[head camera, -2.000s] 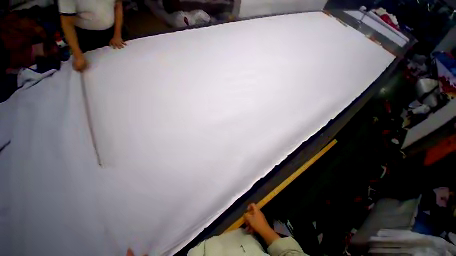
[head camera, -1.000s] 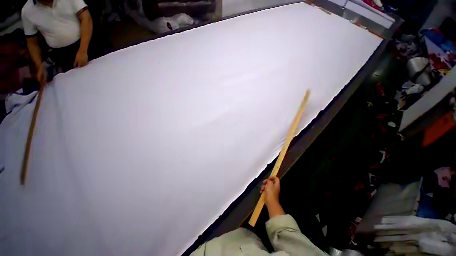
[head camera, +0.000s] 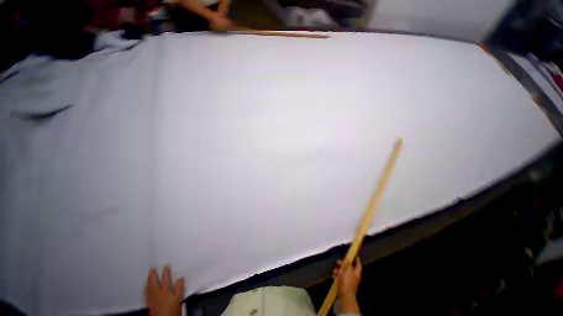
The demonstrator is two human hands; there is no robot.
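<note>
A white fabric ply (head camera: 271, 136) covers most of the table, with dark cloth showing along its near edge. My right hand (head camera: 349, 279) is closed around a yellow smoothing stick (head camera: 378, 194) near its lower end. The stick slants up and away over the near edge, its far end over the white fabric. My left hand (head camera: 164, 292) lies on the fabric at its near edge, at the bottom of the picture, fingers apart and palm down.
Across the table a person's hand (head camera: 221, 22) holds another stick (head camera: 284, 33) along the far fabric edge. The fabric is creased and bunched at the left. Dark bars (head camera: 538, 102) lie by the fabric end at the right. The floor at the lower right is dark.
The view has turned left. My right hand still holds the stick, now over the fabric. My left hand has come into view on the cloth. The other person's stick has swung to the far edge.
</note>
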